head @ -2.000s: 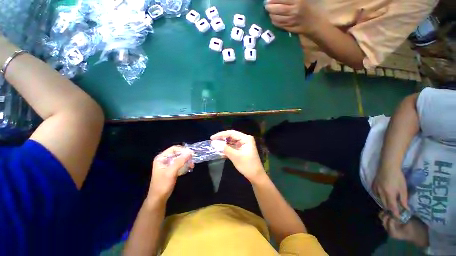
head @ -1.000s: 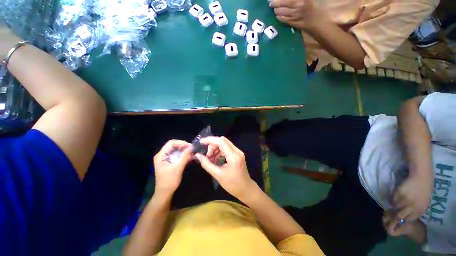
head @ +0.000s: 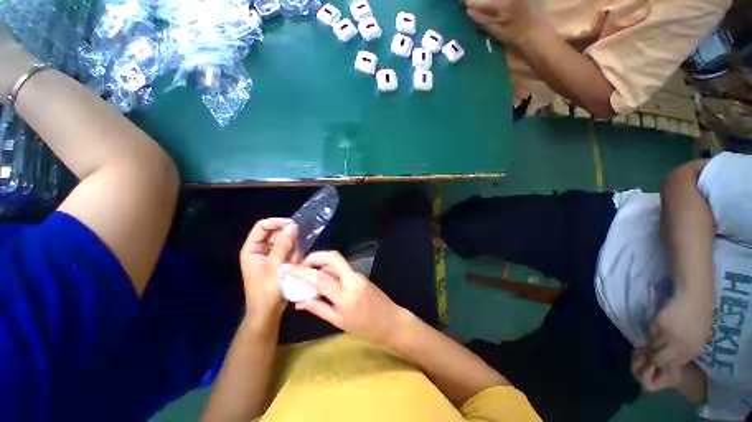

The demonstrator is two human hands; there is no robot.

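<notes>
My left hand (head: pixel 265 262) pinches a clear poly bag (head: pixel 316 216) between thumb and fingers, over my lap just off the table's edge. The bag sticks up and to the right from the fingertips and looks flat. My right hand (head: pixel 336 290) holds a small white unit (head: pixel 298 285) against the base of my left hand, below the bag. The unit is partly hidden by my right fingers. A group of loose white units (head: pixel 401 44) with dark slots lies on the green table (head: pixel 272 140).
A heap of bagged units (head: pixel 177 41) covers the table's back left. A person's bare arm (head: pixel 115 157) and blue sleeve are close on my left. A person in peach (head: pixel 577 49) sits at the back right; a person in grey (head: pixel 651 264) sits on the right.
The bag, earlier stretched between both hands, now stands up from my left hand only. My right hand has moved down, and a white unit now shows in it.
</notes>
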